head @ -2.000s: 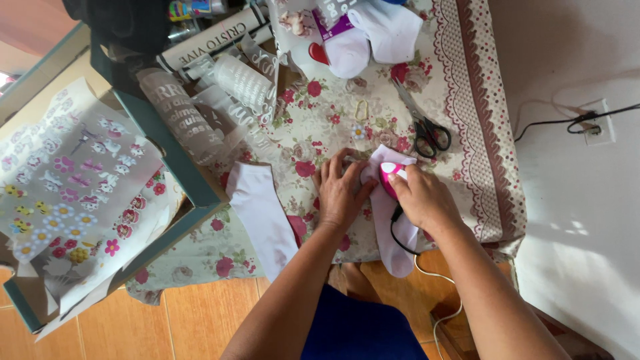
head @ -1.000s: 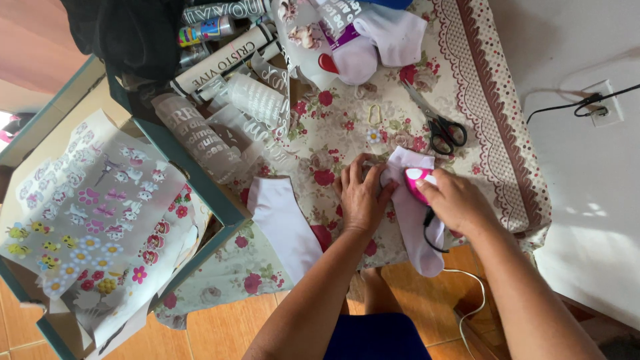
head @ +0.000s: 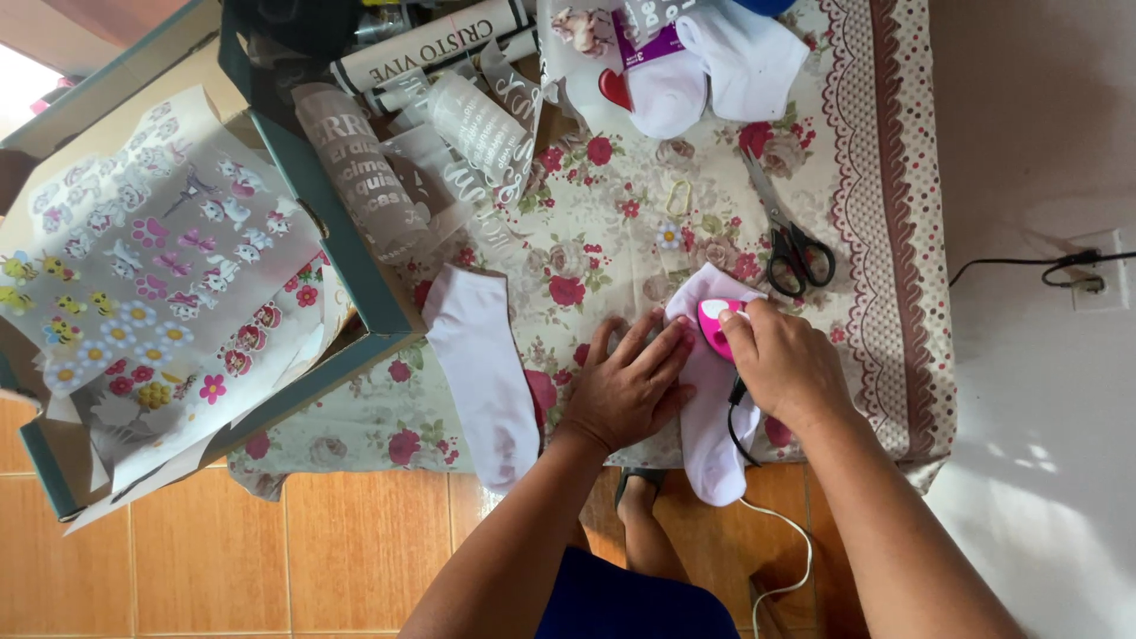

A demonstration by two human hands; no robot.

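Note:
My right hand [head: 790, 364] grips a small pink mini iron [head: 715, 328] with a black cord. The iron rests on the upper part of a white sock [head: 710, 426] lying near the table's front edge. My left hand [head: 630, 382] lies with fingers spread, its fingertips on the left edge of that sock. A second white sock [head: 486, 382] lies flat to the left of my left hand. Black-handled scissors [head: 785, 235] lie partly spread just beyond my right hand. A small daisy transfer [head: 669, 235] and a yellowish clip [head: 679, 197] are on the cloth beyond the socks.
An open cardboard box [head: 293, 177] on the left holds printed transfer sheets [head: 169, 257]. Rolled transfers [head: 355, 169] and packaged white socks [head: 741, 62] lie at the back of the floral tablecloth [head: 577, 240]. A cord runs to a wall outlet [head: 1099, 271] at right.
The iron stays in my right hand on the sock, and my left hand remains at the sock's left edge. The view has shifted somewhat.

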